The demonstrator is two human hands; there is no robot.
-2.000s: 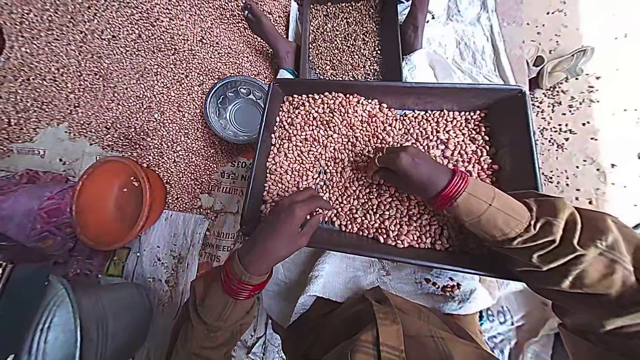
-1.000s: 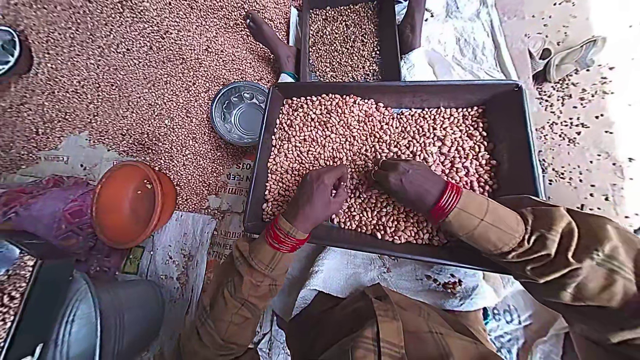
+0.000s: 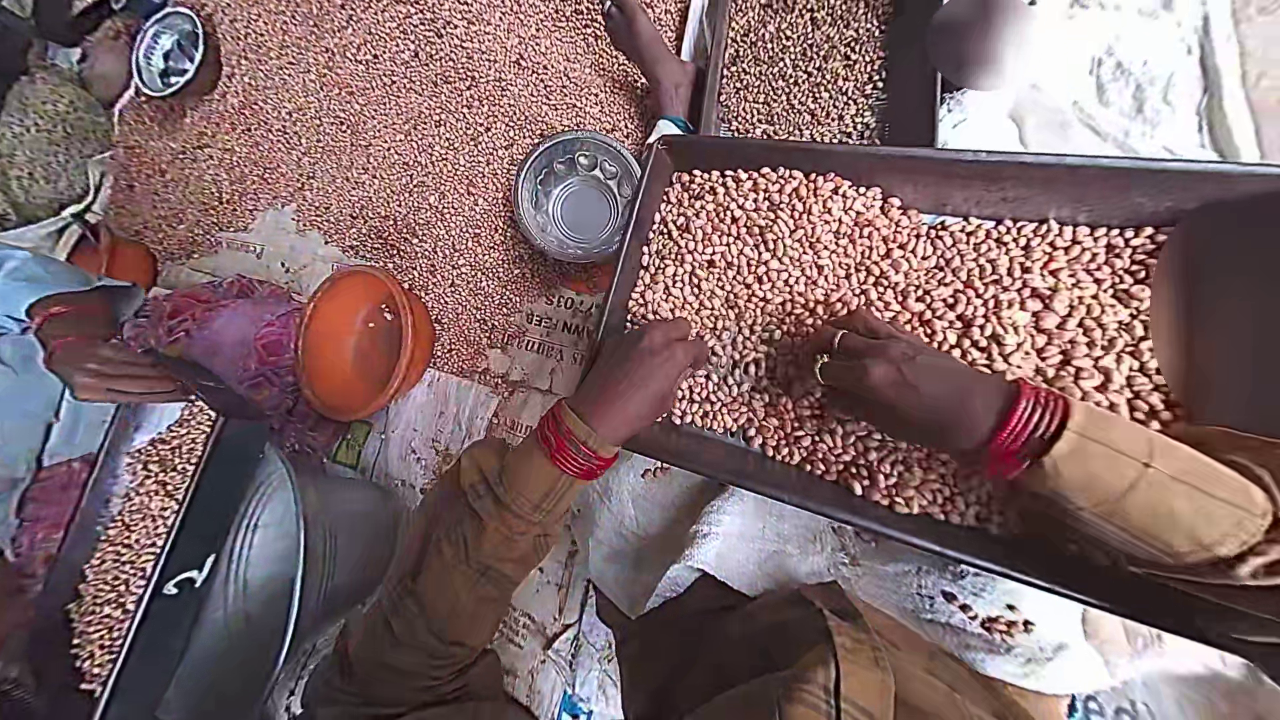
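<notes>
A dark rectangular tray (image 3: 900,180) lies before me, its floor largely covered by pinkish-brown shelled peanuts (image 3: 960,270). My left hand (image 3: 645,375), with red bangles at the wrist, is at the tray's left side, its fingers curled over the nuts; whether a nut is between them cannot be told. My right hand (image 3: 890,380), wearing rings and red bangles, reaches in from the right with bent fingertips down among the nuts near the middle. What its fingertips hold is hidden.
A steel bowl (image 3: 580,197) stands left of the tray, near orange bowls (image 3: 355,345) and a grey metal tub (image 3: 270,580). Peanuts (image 3: 400,140) spread over the ground. Another person's hand (image 3: 110,370) is over a second tray (image 3: 190,530) at left. A bare foot (image 3: 655,60) rests near a further tray (image 3: 710,70).
The view has swung left, bringing another person's hand into sight. My left hand has moved from mid-tray, beside my right hand, to the tray's left side. My right hand remains among the nuts.
</notes>
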